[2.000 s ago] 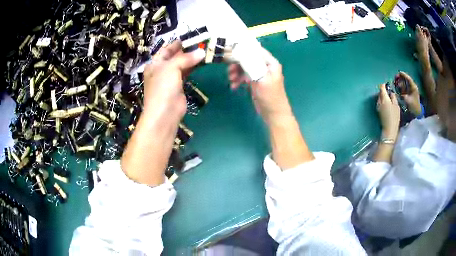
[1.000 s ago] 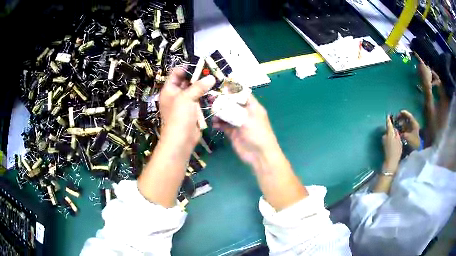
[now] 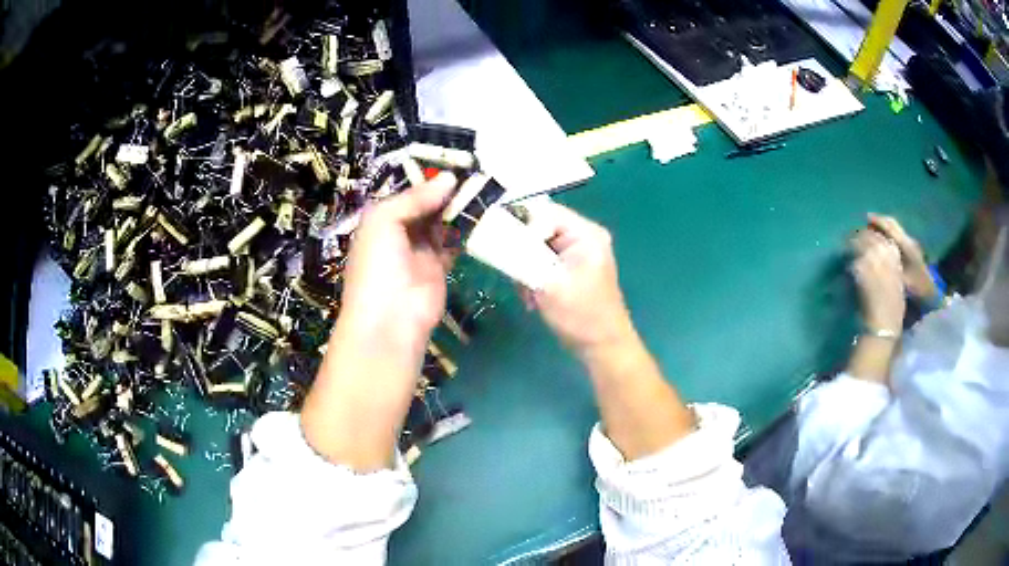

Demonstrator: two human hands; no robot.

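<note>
My left hand [image 3: 401,249] holds a small dark part with a red spot [image 3: 432,175]. Padded binder clips [image 3: 443,146] sit around the part, black with cream strips. My right hand [image 3: 581,282] holds a plain white piece [image 3: 511,245] against the clip side of the part. My fingers hide much of the part, and its shape cannot be told. A large loose pile of binder clips [image 3: 205,265] with thin wire handles lies to the left of my hands.
A white board [image 3: 487,94] lies behind my hands. A black tray on a white board [image 3: 797,105] stands farther back, near a white scrap [image 3: 672,145] and yellow tape [image 3: 631,130]. A slotted black tray [image 3: 44,486] is at lower left. A neighbour's hands [image 3: 885,265] are at right.
My hands keep hold of the part and the white piece, which are now turned differently. The neighbour's hands have come together and moved slightly. The camera view has shifted.
</note>
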